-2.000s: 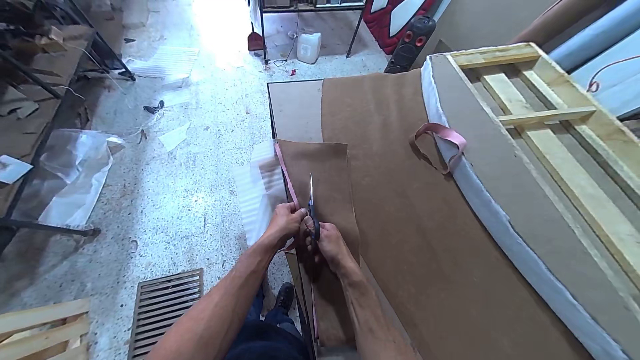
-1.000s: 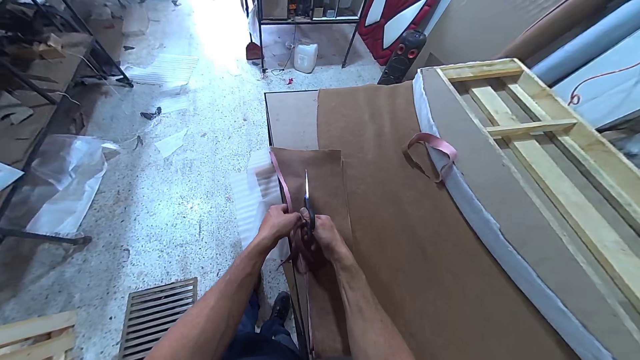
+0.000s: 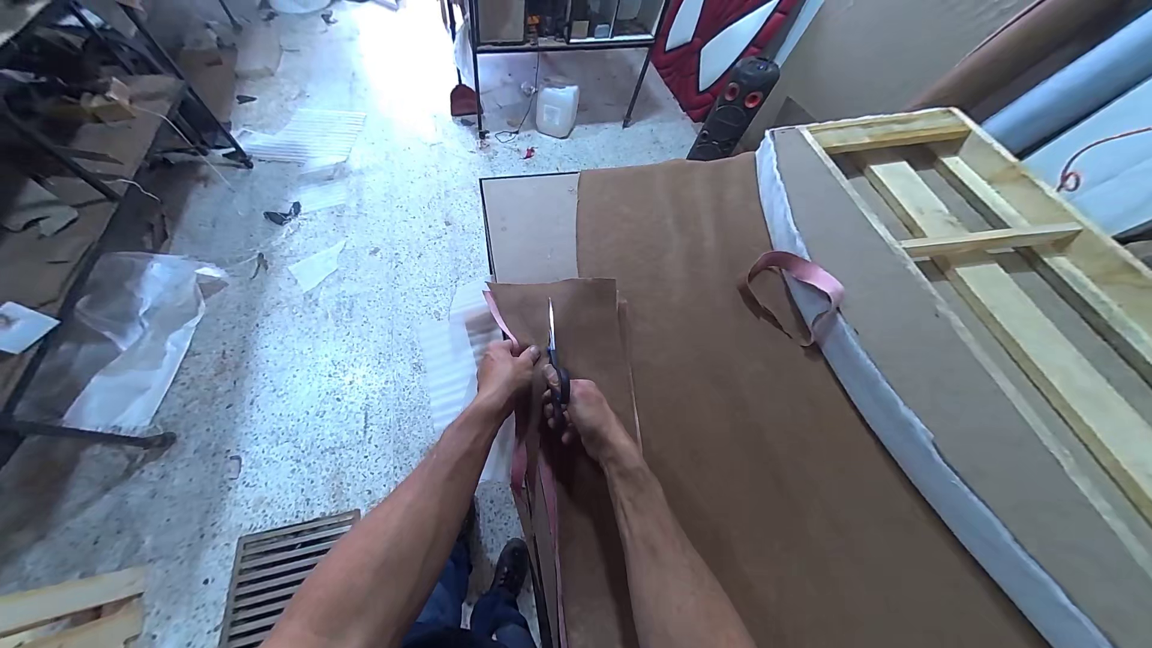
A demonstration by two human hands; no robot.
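Note:
My right hand (image 3: 580,409) grips the dark handles of a pair of scissors (image 3: 553,346), whose blades point away from me over a strip of brown upholstery material (image 3: 585,315). Just left of the scissors, my left hand (image 3: 508,367) pinches the edge of that strip, where a pink band (image 3: 499,317) runs along it. The pink lower side of the cut edge hangs by the table's left side. Beneath lies a larger brown sheet (image 3: 720,378). A loop of pink strip (image 3: 810,274) rests on its right part. How far the blades have closed on the material is hard to tell.
A wooden frame (image 3: 990,238) with grey board and white padding (image 3: 886,396) lies along the right. White foam sheet (image 3: 450,360) hangs at the table's left edge. A floor grate (image 3: 292,576), clear plastic (image 3: 148,333) and a white jug (image 3: 557,110) are on the floor.
Both hands have moved slightly farther up along the brown strip, toward its far end, with the scissors still in the right hand.

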